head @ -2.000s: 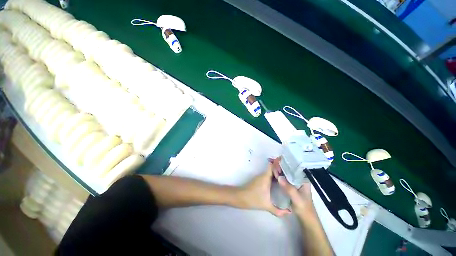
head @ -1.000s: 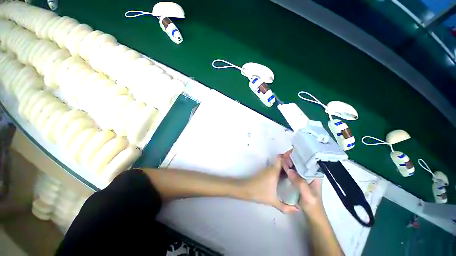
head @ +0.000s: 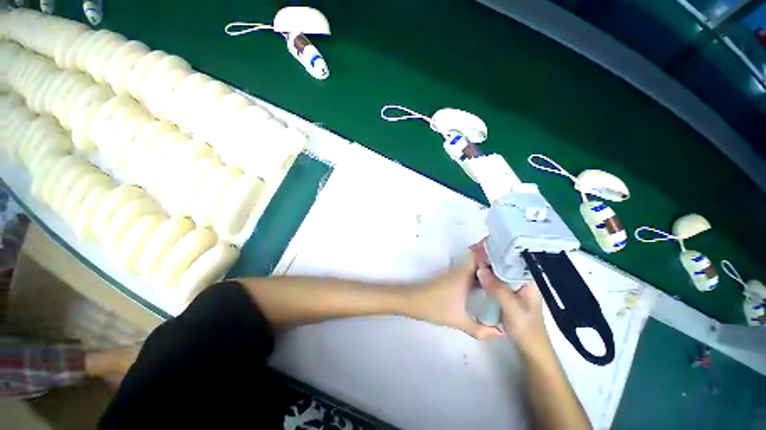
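The grey boxy head [head: 529, 222] of the hand device stands at centre-right, its white body pointing to the belt. A flat black slotted arm [head: 575, 312] runs from it towards the lower right. A smooth grey rounded cylinder [head: 485, 306] shows between my hands under the grey head. My left hand [head: 449, 300] wraps the cylinder from the left. My right hand [head: 522, 311] is on its right side, thumb near the grey head. Part of the cylinder and some fingertips are hidden.
Cream ovals [head: 118, 206] stand on edge in three long rows at left. The green conveyor belt [head: 369, 50] carries spaced cream domed parts [head: 603, 184] with loops and printed cylinders [head: 604, 225]. A white board [head: 369, 231] lies under my hands. Another person's plaid sleeve [head: 42, 367] shows at lower left.
The belt items sit a little further right and down than a second ago. The device has shifted slightly in view. The plaid sleeve has appeared at lower left. Both hands keep their hold.
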